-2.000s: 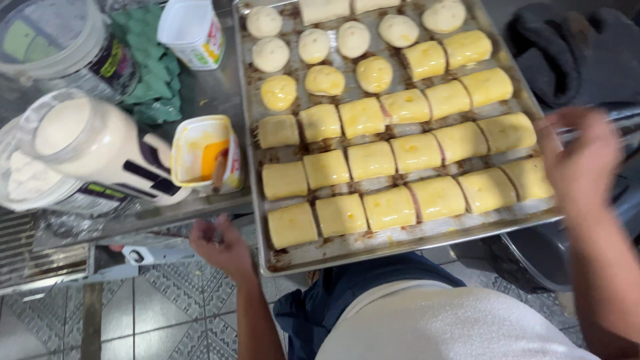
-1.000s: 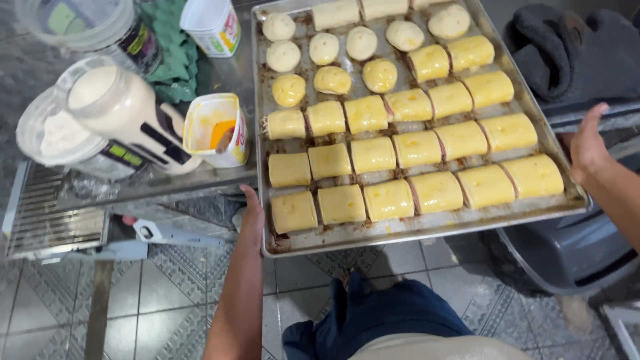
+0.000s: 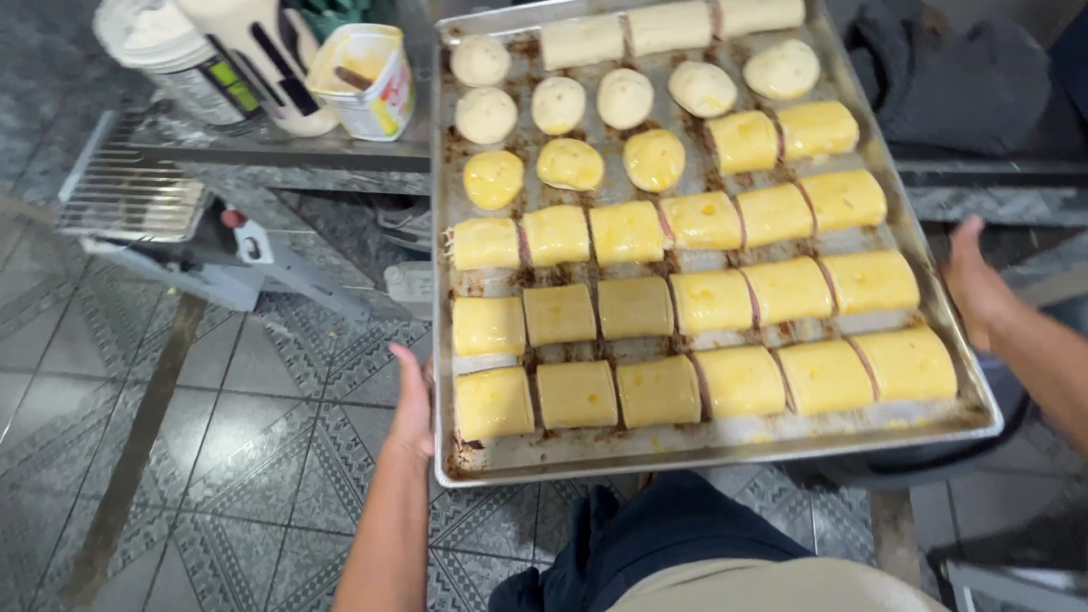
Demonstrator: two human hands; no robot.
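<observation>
A metal baking tray [image 3: 680,455] is held between my two hands and reaches out past the worktop's edge. My left hand [image 3: 412,404] grips its left rim near the front corner, thumb up, the fingers hidden at or under the tray. My right hand [image 3: 973,285] holds the right side, thumb up, its fingers partly hidden. Rows of filled dough rolls [image 3: 739,380] with a glossy yellow coating cover the front. Behind them are yellow-coated round buns [image 3: 654,160], paler round buns [image 3: 625,99] and pale rolls [image 3: 670,28] at the back.
On the metal worktop [image 3: 340,155] at left stand a plastic tub [image 3: 365,81] with yellow contents and a utensil, a jar of pale contents [image 3: 263,68] and a white bucket [image 3: 183,64]. A wire rack [image 3: 136,183] sits lower left. Dark cloth [image 3: 952,76] lies at right.
Both hands have closed in on the tray's sides; two seconds ago they were apart from it. The tray has come off the worktop toward my body and lower in view. The view has shifted.
</observation>
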